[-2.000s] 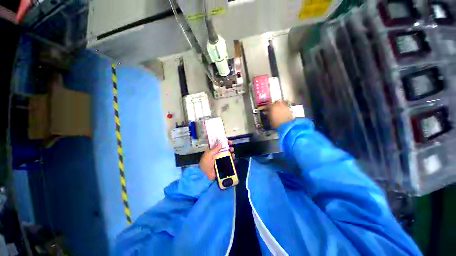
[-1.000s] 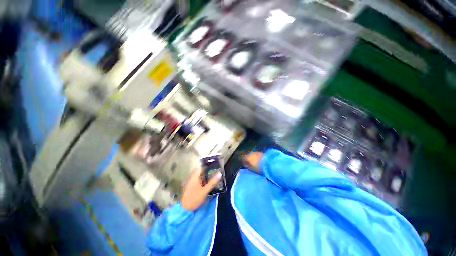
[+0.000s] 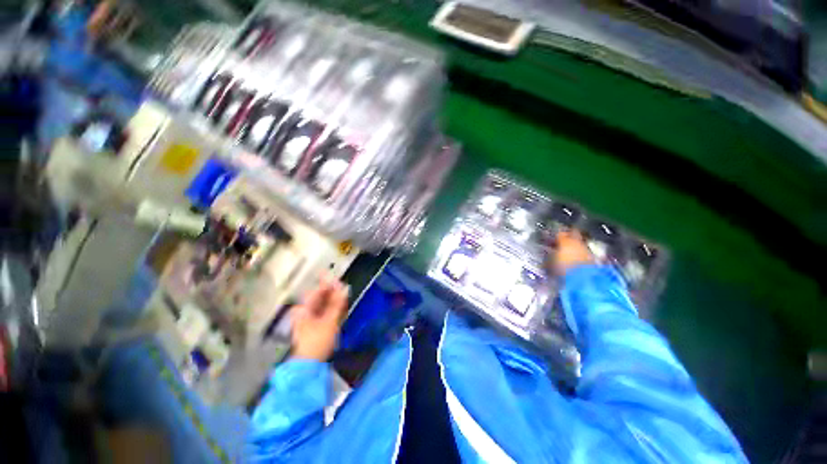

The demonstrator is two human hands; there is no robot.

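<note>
A clear blister tray (image 3: 494, 313) lies flat on the green mat, with phones in several pockets. My right hand (image 3: 571, 251) is over the tray's right part, its fingers down at a pocket; whether it grips a phone cannot be told. My left hand (image 3: 319, 317) is in front of the pale machine's right edge, fingers bent. A dark, blurred shape shows at its left side, and whether it holds this cannot be told. The picture is blurred.
A tall stack of clear trays (image 3: 363, 195) with red-edged phones stands behind the machine's base (image 3: 295, 263). A blue object (image 3: 385, 313) lies between machine and tray. A pale-framed flat item (image 3: 482, 27) lies at the back of the green mat (image 3: 562, 118).
The view has swung right, from the machine to the bench. My right hand has moved out from my chest to the flat tray. The phone seen in my left hand no longer shows clearly.
</note>
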